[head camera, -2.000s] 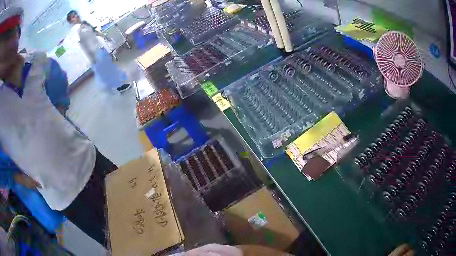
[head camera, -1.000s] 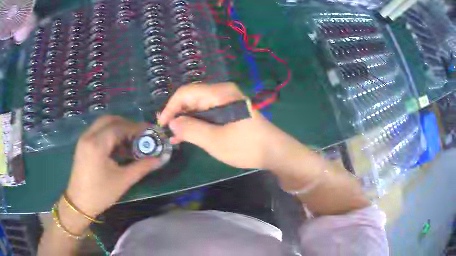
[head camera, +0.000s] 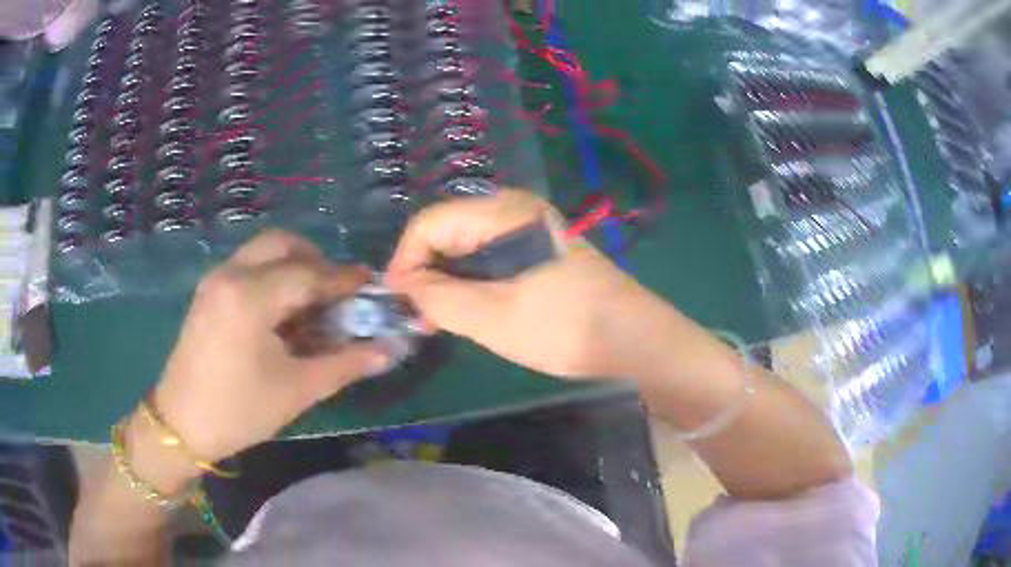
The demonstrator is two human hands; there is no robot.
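Observation:
My left hand (head camera: pixel 261 343) is around a squat round metal fixture with a pale centre (head camera: pixel 364 317), near the bench's front edge; the image is blurred there. My right hand (head camera: pixel 521 294) holds a black pen-like tool (head camera: pixel 504 256) with a red cord (head camera: pixel 600 218) at its rear. Its fingertips meet the fixture's upper right side; the tool's tip is hidden. Whether a small component sits on the fixture cannot be told. A clear tray of dark round components with red wires (head camera: pixel 177 166) lies behind the hands.
Another clear tray (head camera: pixel 820 166) stands at the right, beside blue tape on the green mat (head camera: pixel 687 266). Loose red cord lies between the trays. A paper sheet with a brown piece (head camera: pixel 20 288) is at the left edge. Part of a pink fan shows top left.
Since two seconds ago the view has swung from the aisle down to the bench. Since one second ago both hands and the fixture appear slightly further right, still together.

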